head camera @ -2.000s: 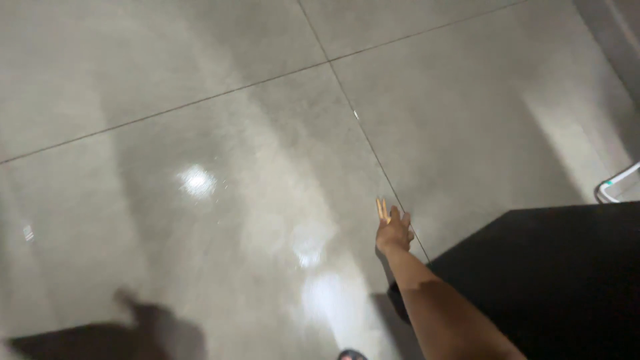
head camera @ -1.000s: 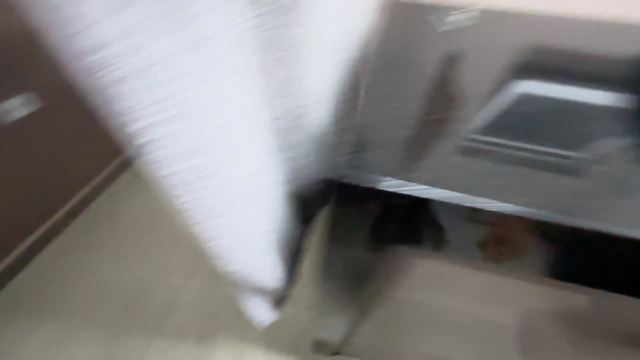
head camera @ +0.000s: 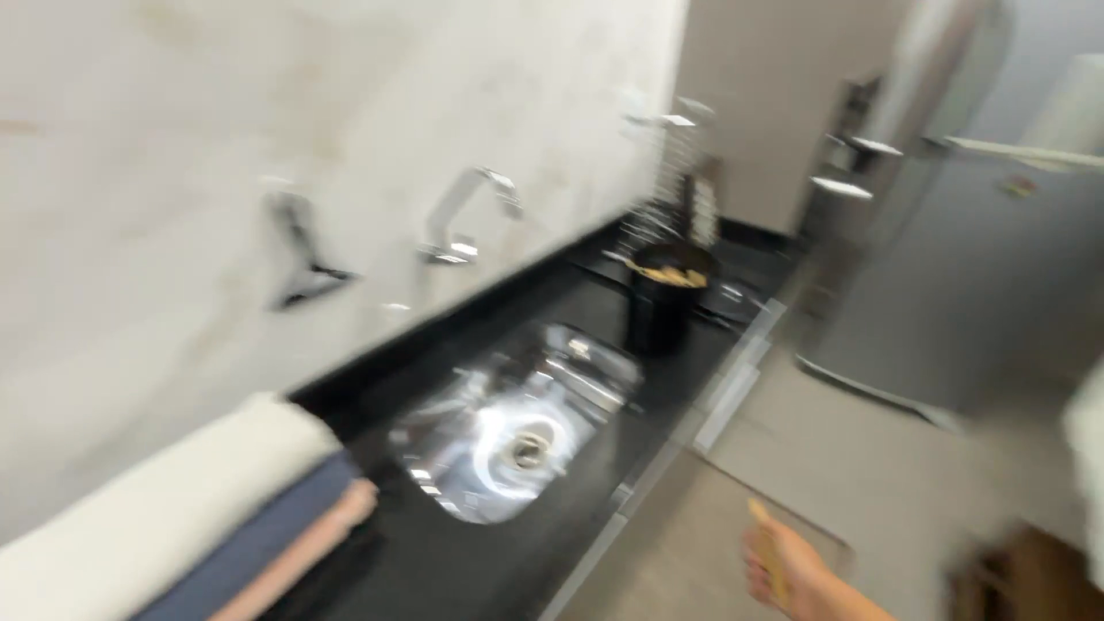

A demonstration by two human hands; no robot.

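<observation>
My right hand, low at the right of the head view, is closed around a thin yellowish stick-like item, blurred by motion. It hangs over the floor beside the counter's front edge. My left hand is not in view. Left of the right hand, a steel sink is set in the black countertop. A faucet comes out of the marble-look wall above it. Past the sink stands a black pot-like container with yellowish contents.
Folded cloths, white, blue and pinkish, lie at the lower left. A squeegee-like black tool is against the wall. A grey refrigerator stands at the right back, and a blurred brown object is at the lower right.
The view has swung from the tiled floor, past a blurred dark surface, to the sink counter. My right hand, out of sight one second ago, is in view again.
</observation>
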